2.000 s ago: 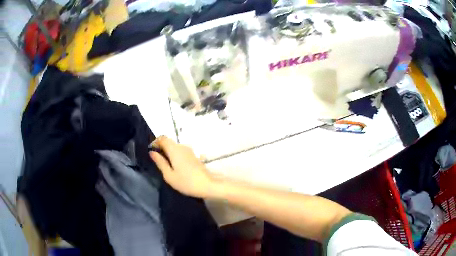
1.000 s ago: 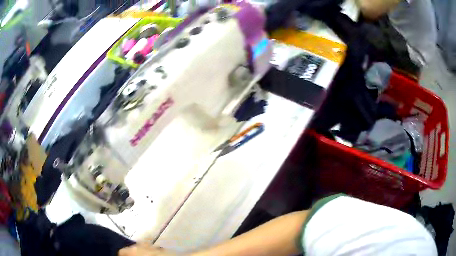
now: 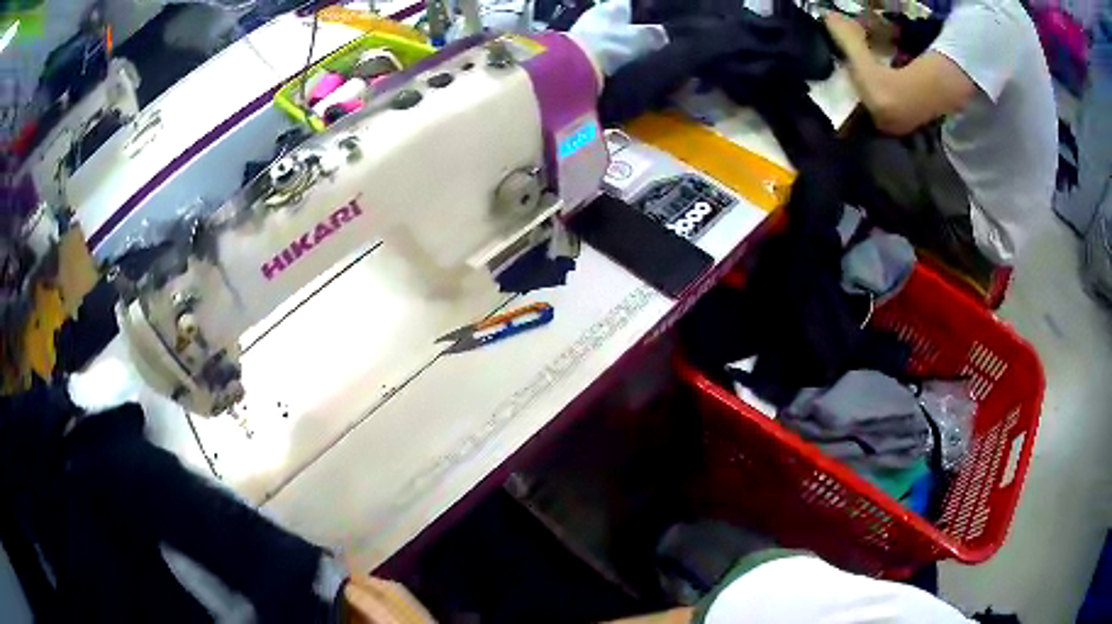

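Observation:
A dark garment (image 3: pixel 183 512) lies over the left end of the white machine table (image 3: pixel 402 488), with a long narrow part reaching toward the bottom edge. My right hand (image 3: pixel 381 600) is at the bottom edge, mostly cut off, against the greyish end of that part; its grip cannot be made out. My left hand is not in view. The white HIKARI sewing machine (image 3: pixel 366 207) stands behind, its needle area (image 3: pixel 220 388) to the left. Thread snips (image 3: pixel 500 327) with orange and blue handles lie on the table.
A red latticed basket (image 3: pixel 1018 457) with grey and dark cloth and clear plastic stands right of the table. A black strip (image 3: pixel 640 244) lies at the table's right end. A green tray (image 3: pixel 293 104) is behind the machine. Another person (image 3: pixel 1000 110) sits at upper right, handling dark cloth.
The view has swung to the right since the oldest frame, bringing the red basket and the other person into fuller view. My right hand has dropped to the bottom edge of the picture.

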